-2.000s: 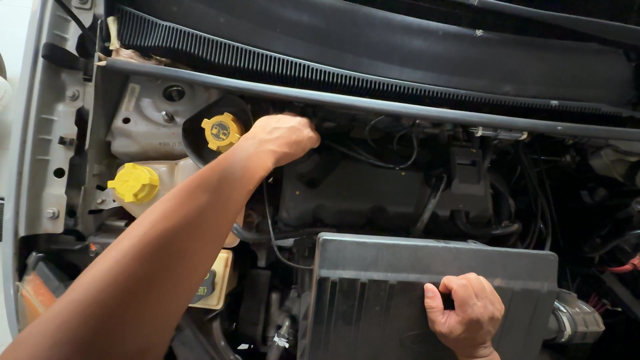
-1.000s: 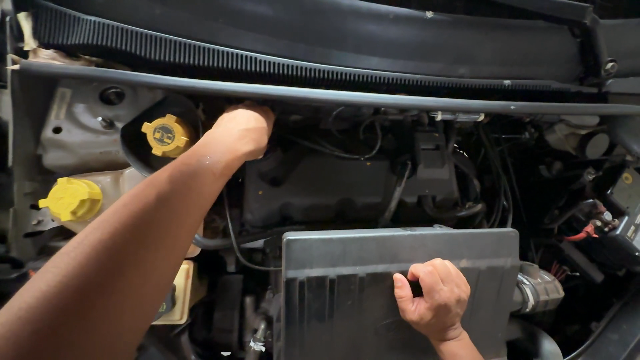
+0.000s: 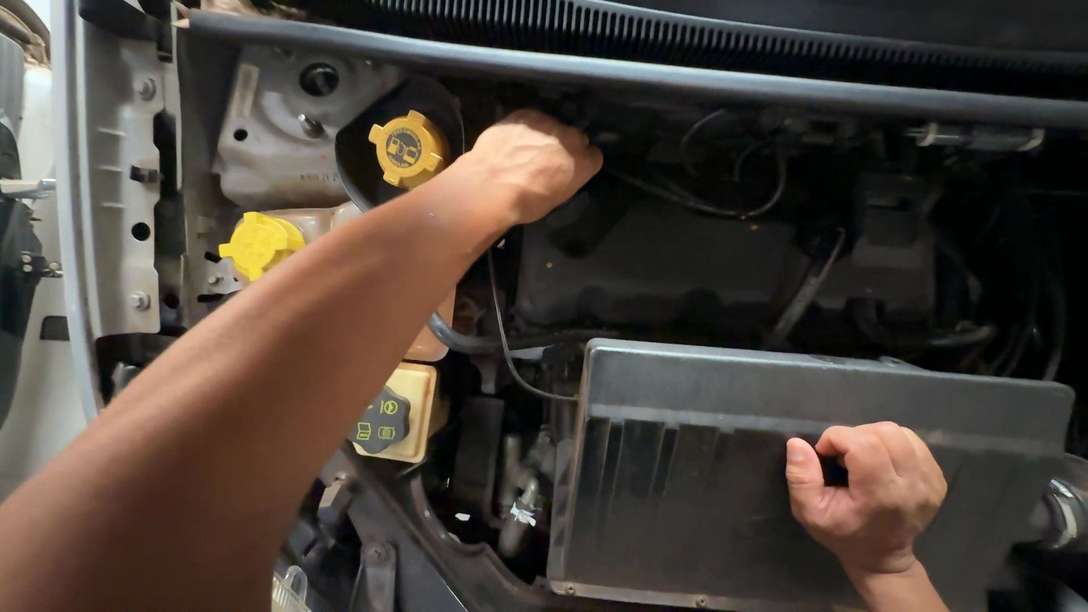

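In the head view my left hand [image 3: 540, 161] reaches into the dark rear of a car's engine bay, beside the black engine cover [image 3: 680, 263]. Its fingers point down out of sight, so whether they hold anything is hidden. My right hand [image 3: 871, 493], loosely curled with nothing visible in it, rests on the black plastic air filter housing [image 3: 722, 501]. Left of the left wrist is a dark yellow filler cap [image 3: 409, 150]. A bright yellow reservoir cap [image 3: 261, 245] lies farther left, near the forearm.
Below the left forearm stands a cream fluid reservoir [image 3: 421, 412] with a dark cap [image 3: 382, 421]. A thin cable [image 3: 507, 348] runs down to the housing. The metal fender edge [image 3: 76, 212] borders the left side, and a long rubber-like strip [image 3: 595, 72] crosses the rear.
The view has shifted and come closer. My left hand stays at the rear of the engine bay and my right hand stays on the air filter housing.
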